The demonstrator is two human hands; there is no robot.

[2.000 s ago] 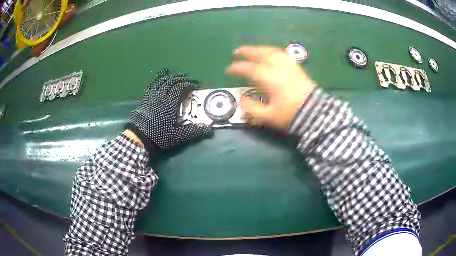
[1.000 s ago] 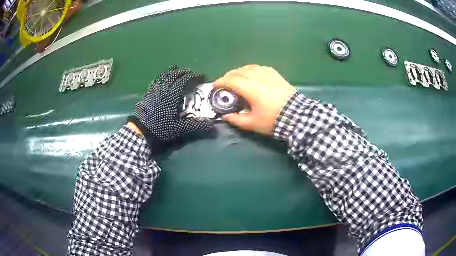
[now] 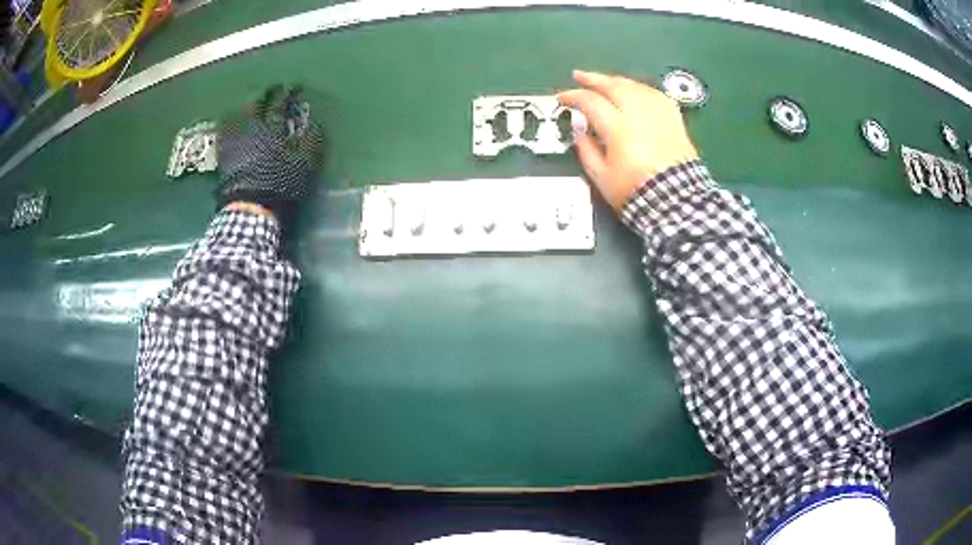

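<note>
The pegged jig lies uncovered on the green conveyor belt in front of me, its small studs showing. My bare right hand is behind its right end, with thumb and fingers around the right end of a frame plate. That plate has no discs in the cutouts I can see; its right end is partly hidden by the hand. My left hand, in a dotted black glove, is blurred at the left, over or beside another frame plate; whether it holds that plate cannot be told.
Round discs lie at the right, one just behind my right hand, others further right. Another frame plate is at the far right, a small one at far left. A whitish guide strip and yellow fan are behind.
The frame plate with its disc has left the jig. My left hand has moved left and away; my right hand has moved up and right to another frame plate. Discs and plates have shifted right.
</note>
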